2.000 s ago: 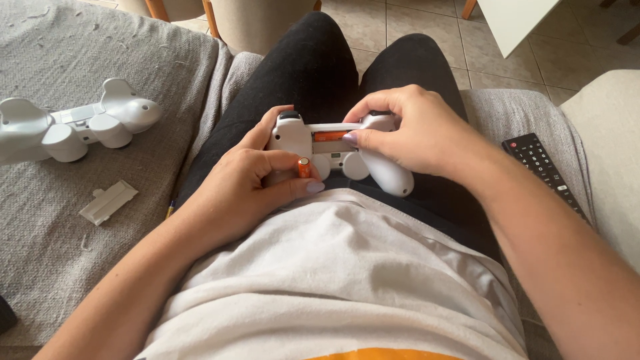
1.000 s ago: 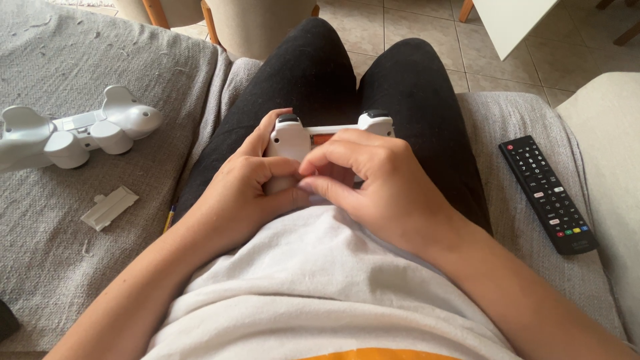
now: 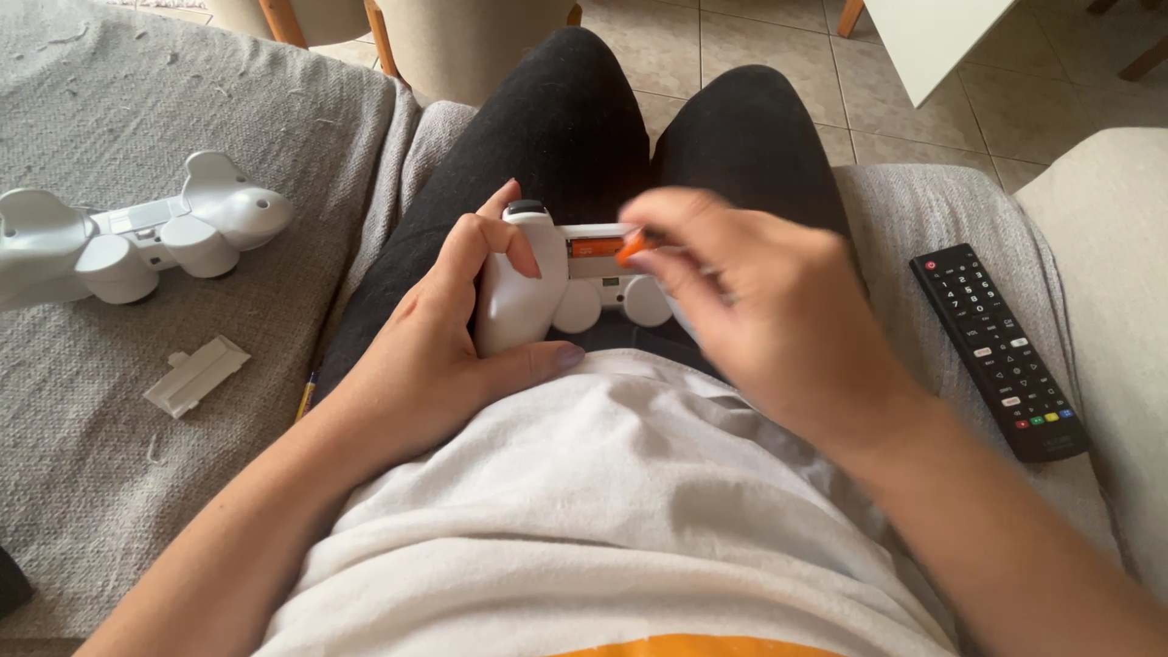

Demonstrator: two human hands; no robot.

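Note:
My left hand (image 3: 456, 319) grips one handle of a white game controller (image 3: 516, 297) on my lap, its battery compartment uncovered. One orange battery (image 3: 595, 247) lies along the far side of that compartment. Between the thumb and fingers of my right hand (image 3: 757, 292), blurred by motion, is a second orange battery (image 3: 631, 248), held at the compartment's right part. My right hand hides most of the controller's right handle. A white battery cover (image 3: 197, 375) rests on the sofa to the left, near another white controller (image 3: 146, 233).
A black remote control (image 3: 999, 351) lies on the sofa (image 3: 876, 196) to my right. A thin yellow and blue object (image 3: 307, 396) shows beside my left thigh. Beyond my knees are beige seats (image 3: 474, 46) with wooden legs and a white table corner (image 3: 926, 46).
The loose battery, at my left fingers two seconds ago, is now in my right hand. My right hand has moved from beside my left fingers to the compartment's right part.

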